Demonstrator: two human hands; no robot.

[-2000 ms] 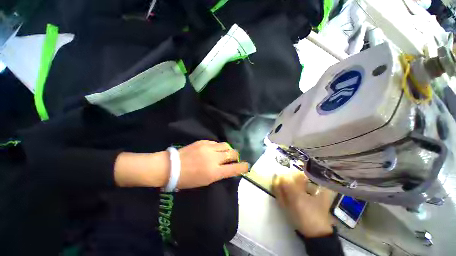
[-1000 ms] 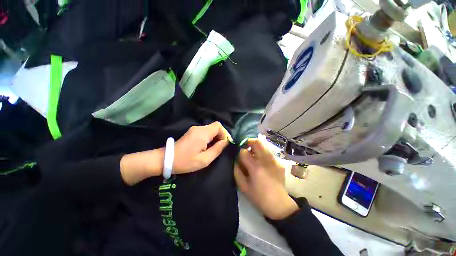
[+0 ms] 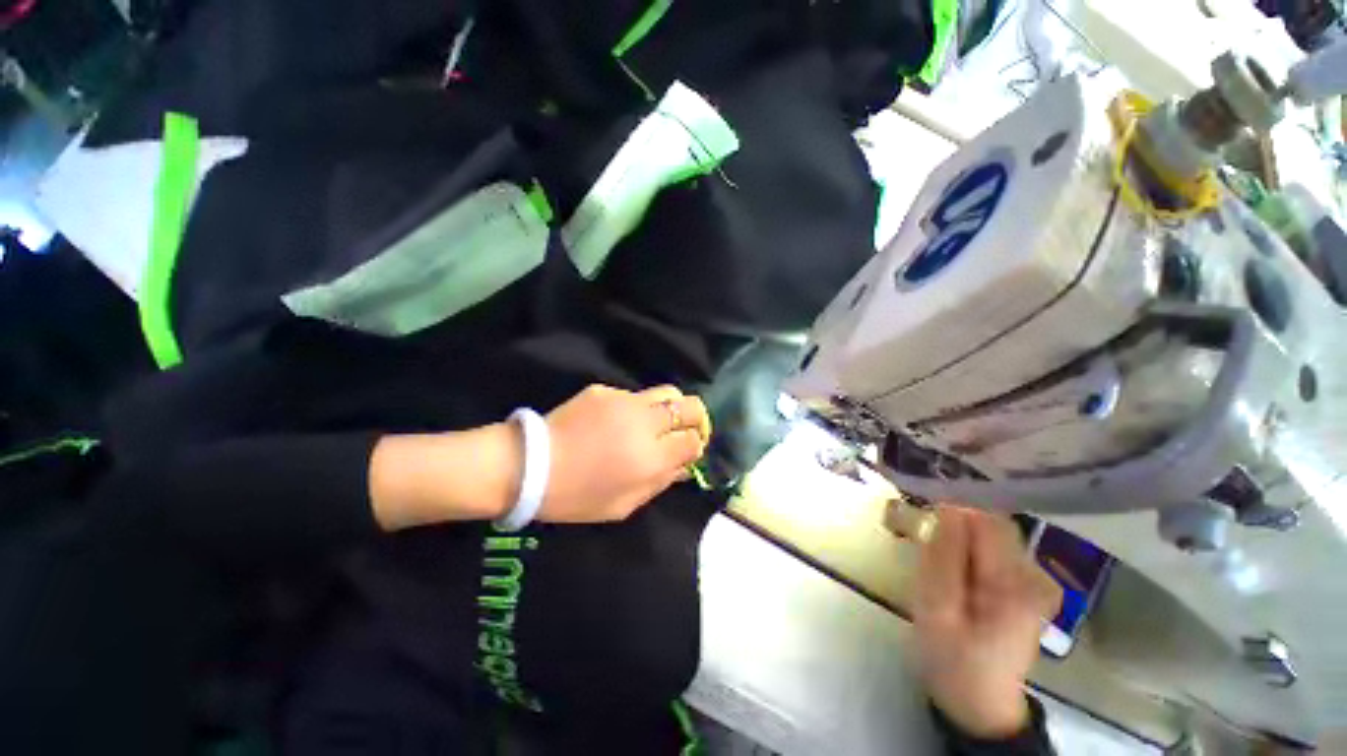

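The black garment panel (image 3: 621, 620) covers the left and the lap, with green lettering (image 3: 502, 620) below my left wrist. My left hand (image 3: 613, 451) is closed on the panel's edge, left of the presser foot (image 3: 842, 455), with a bit of green edging (image 3: 700, 476) at the fingertips. My right hand (image 3: 982, 606) is off the cloth, slightly blurred, over the machine bed (image 3: 798, 520) beside the brownish block (image 3: 907, 517). I cannot tell whether it holds anything small.
The white machine head (image 3: 960, 296) fills the right. A smartphone (image 3: 1075, 569) lies partly behind my right hand. Pale grey-green pieces (image 3: 429, 266) and a green strip (image 3: 172, 236) lie on black cloth at upper left.
My right hand has left the cloth edge by my left hand and moved right and down over the bed, partly covering the phone. My left hand stays on the cloth, its fingers more curled.
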